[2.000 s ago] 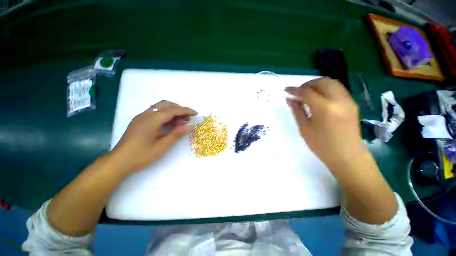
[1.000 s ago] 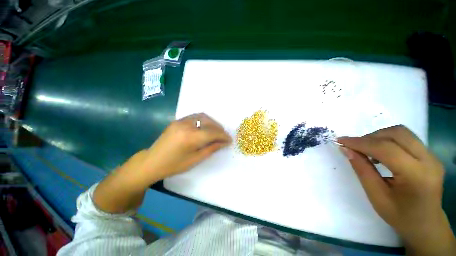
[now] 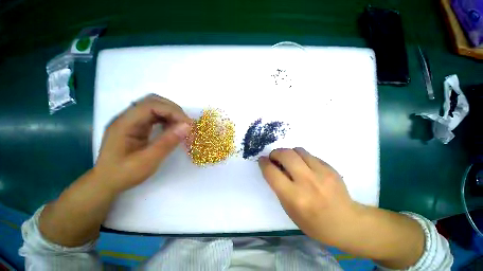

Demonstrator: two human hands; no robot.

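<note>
A round pile of tiny gold-coloured parts (image 3: 213, 138) lies on the white board (image 3: 169, 206). A smaller uneven pile of dark parts (image 3: 259, 138) lies right of it. My left hand (image 3: 140, 140) is at the gold pile's left edge, thumb and forefinger close together at its grains; whether they pinch a grain is too small to tell. My right hand (image 3: 310, 190) is just below the dark pile's lower right edge, fingertips together and pointing left. No tool shows clearly in it. Sparse small dark pieces (image 3: 281, 78) lie near the board's top edge.
A clear round rim (image 3: 288, 45) shows at the board's top edge. Zip bags (image 3: 61, 87) lie at left. At right are a black smartphone (image 3: 389, 46), tweezers (image 3: 426, 73), crumpled white paper (image 3: 447, 114) and a purple packet (image 3: 471, 17) on a brown tray, cut off by the frame.
The view has swung back to the right. My right hand has moved from the dark pile's right side to below it, nearer the gold pile. My left fingertips have moved up to the gold pile's edge.
</note>
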